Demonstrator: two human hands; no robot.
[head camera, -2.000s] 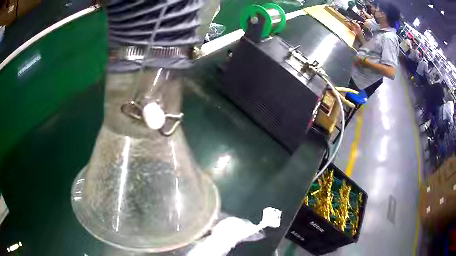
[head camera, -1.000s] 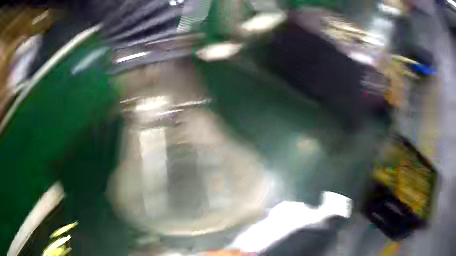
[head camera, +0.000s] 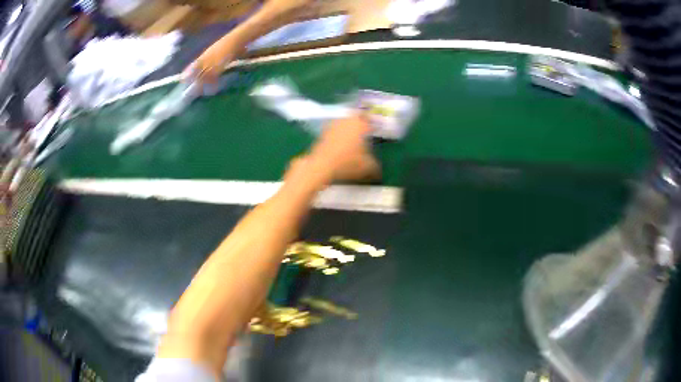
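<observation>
My left hand (head camera: 340, 153) reaches over the green conveyor belt, blurred. Its fingers are closed at the near left edge of a white housing (head camera: 392, 116) with something yellowish inside; the exact grip is blurred. A white bagged cord (head camera: 291, 104) trails left from the housing. Below my forearm, brass contact strips (head camera: 321, 255) lie in loose groups on the dark bench mat, partly hidden by the arm. My right hand is not in view.
Another person's hand (head camera: 209, 63) holds a clear bagged piece over the belt at upper left. Another housing (head camera: 554, 74) with a bagged cord lies on the belt at upper right. The clear fume hood (head camera: 590, 306) stands at right. A pale rail (head camera: 164, 190) edges the belt.
The view has swung left to the belt, so the fume hood now sits at the right. The feeder box and parts crate have left view. My left arm has come into view.
</observation>
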